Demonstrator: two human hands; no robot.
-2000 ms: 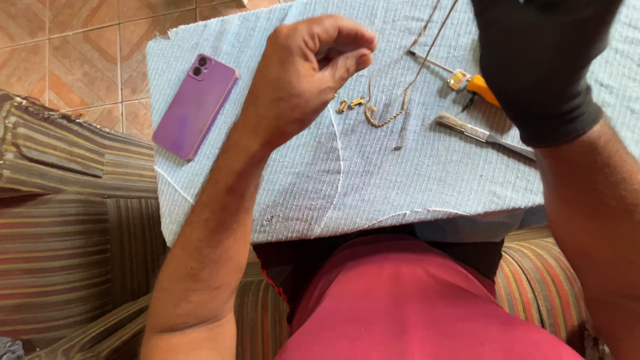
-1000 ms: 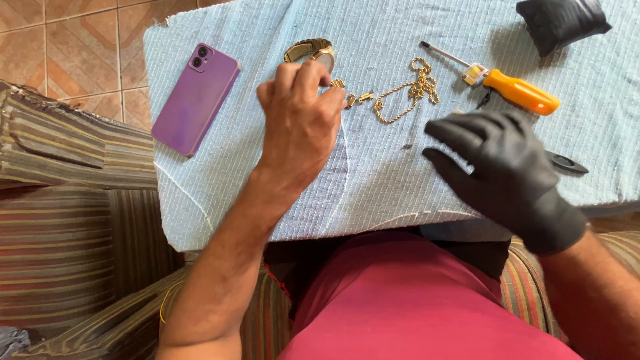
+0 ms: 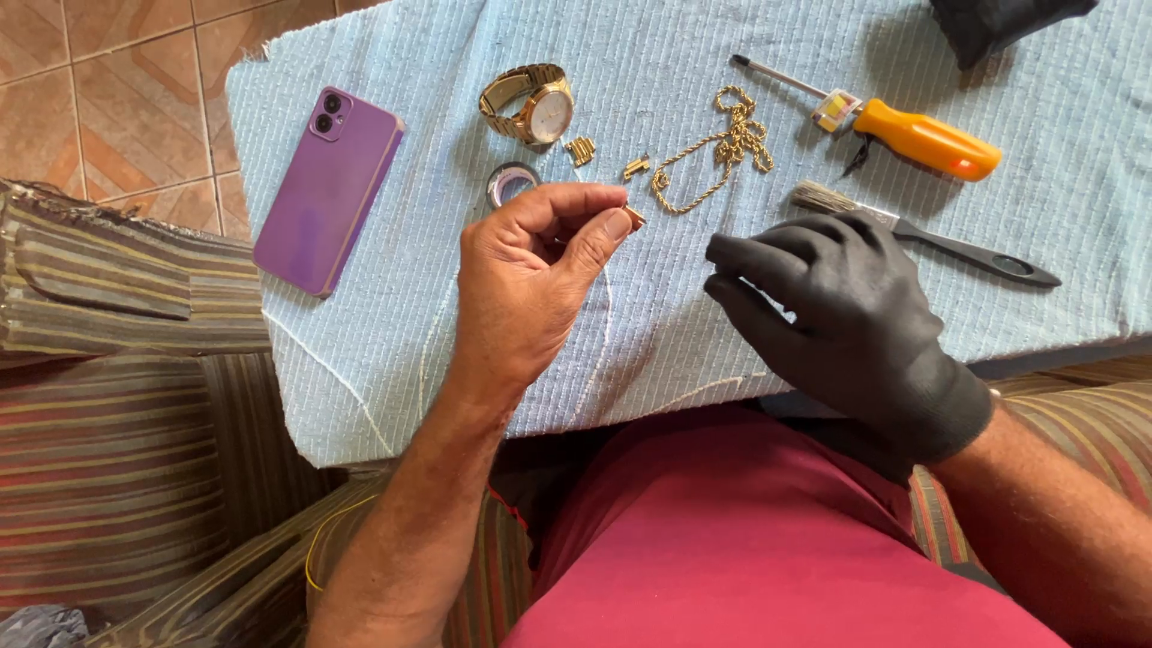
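Between thumb and forefinger, my left hand (image 3: 540, 279) pinches a small gold watch-band link (image 3: 634, 217) above the cloth. My right hand (image 3: 837, 315), in a black glove, hovers to the right with thumb and fingers a little apart and nothing seen between them. Just beyond my left hand lie a gold wristwatch (image 3: 547, 114), a short piece of gold band (image 3: 581, 151), another small gold link piece (image 3: 636, 166) and a round roll-like item (image 3: 512, 183), partly hidden by that hand. A gold rope chain (image 3: 740, 135) lies bunched beyond the gap between my hands.
A purple smartphone (image 3: 328, 193) lies at the left on the light-blue ribbed cloth (image 3: 360, 378). At the right are an orange-handled screwdriver (image 3: 927, 139) and a flat brush (image 3: 981, 254), partly behind my glove. A black object (image 3: 999, 27) sits at the far right edge. A striped sofa (image 3: 117, 468) borders the table.
My left hand has come back toward me from beside the watch, now with a link in its fingertips. Two seconds ago the chain was partly raised near my gloved hand; now it lies on the cloth.
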